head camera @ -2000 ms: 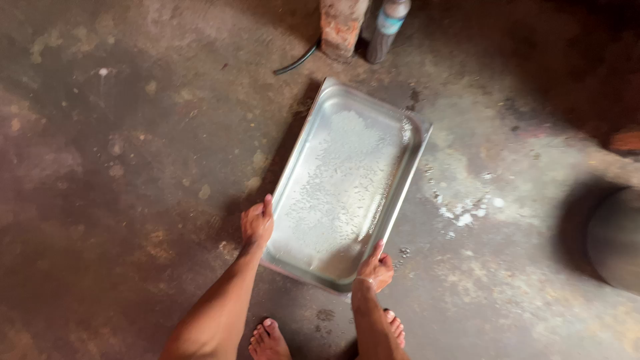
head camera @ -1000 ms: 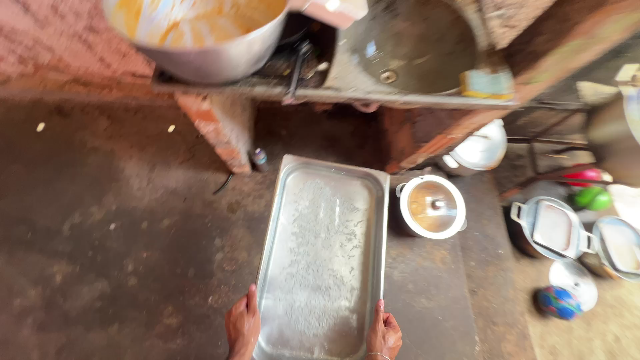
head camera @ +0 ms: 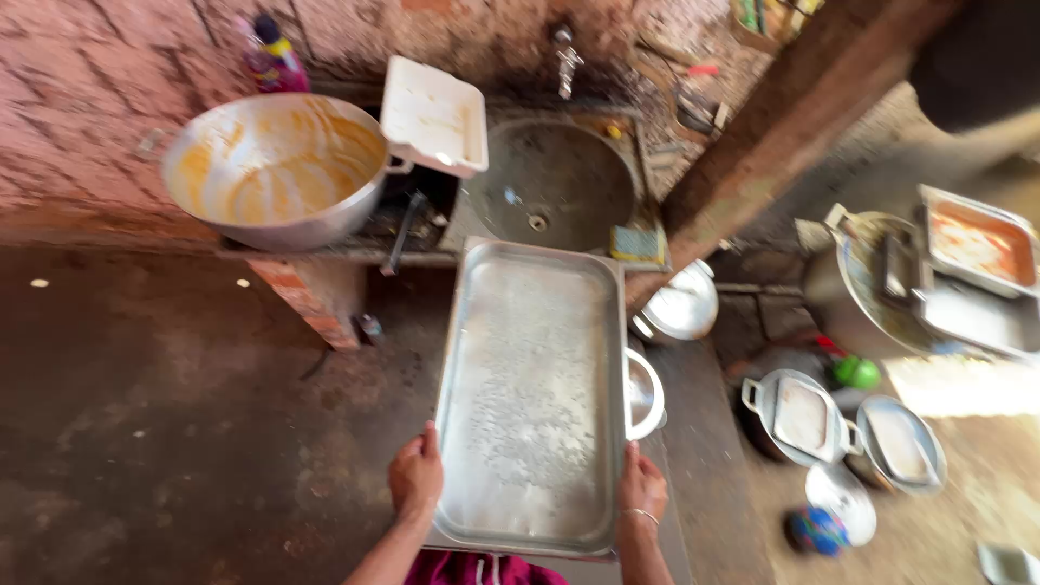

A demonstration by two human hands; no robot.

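Observation:
A rectangular stainless steel pan (head camera: 532, 398), wet inside with scattered droplets, is held in front of my body. My left hand (head camera: 417, 471) grips its left rim near the bottom corner, thumb on top. On the opposite rim is my right hand (head camera: 642, 487), with a thin bracelet at the wrist. The fingers under the pan are hidden. The pan's far edge overlaps the front of a sink with a round basin (head camera: 552, 183) in the view.
Left of the basin stand a large food-smeared pot (head camera: 280, 175) and a white tray (head camera: 435, 114). A sponge (head camera: 638, 243) lies at the sink's front corner. A tap (head camera: 566, 65) is above. A slanting wooden post (head camera: 764, 154) and several pots (head camera: 800, 414) are at right.
The view has swung up from the floor to the sink. Both hands keep hold of the pan's rims, and its far end now overlaps the sink's front edge, where one second ago it showed below.

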